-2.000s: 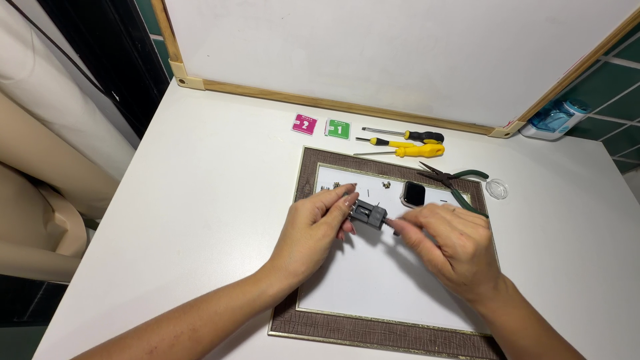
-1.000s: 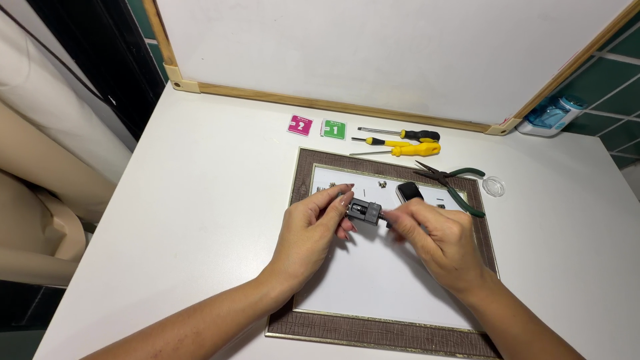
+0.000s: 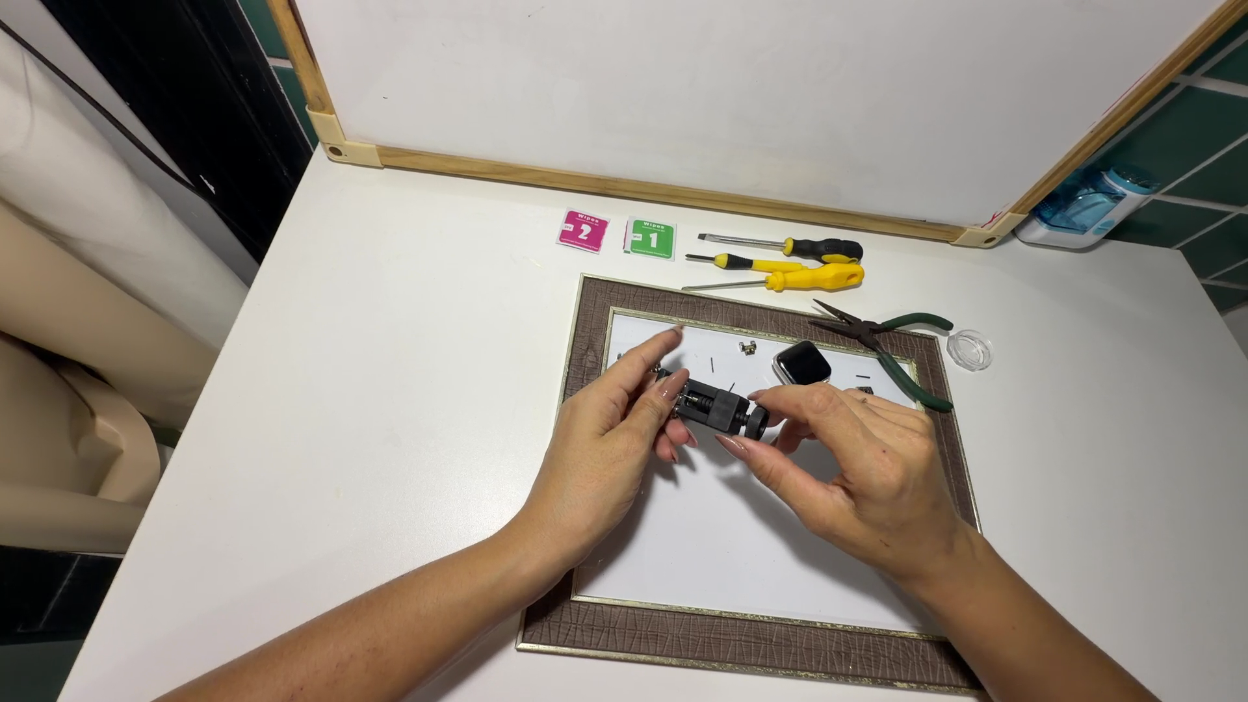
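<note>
A black watch-band link remover (image 3: 717,406) is held above the framed white board, gripped at its left end by my left hand (image 3: 624,419). A metal piece, partly hidden by the fingers, shows at that end. My right hand (image 3: 848,468) is at the tool's round knob (image 3: 756,421), its thumb and index finger parted around it; whether they touch it is hard to tell. Behind the hands, a smartwatch case (image 3: 802,363) with a dark screen lies on the board, beside small metal links (image 3: 747,347) and a thin pin (image 3: 712,365).
Pliers with green handles (image 3: 868,336) lie across the brown frame's (image 3: 741,639) upper right corner, near a clear round lid (image 3: 970,350). Several screwdrivers (image 3: 814,279) and two wipe packets, pink (image 3: 583,231) and green (image 3: 650,237), lie behind. A wood-edged whiteboard (image 3: 643,190) stands at the back.
My right thumb and fingers have spread apart at the knob, which now shows more plainly. My left hand still holds the link remover, and its index finger has straightened.
</note>
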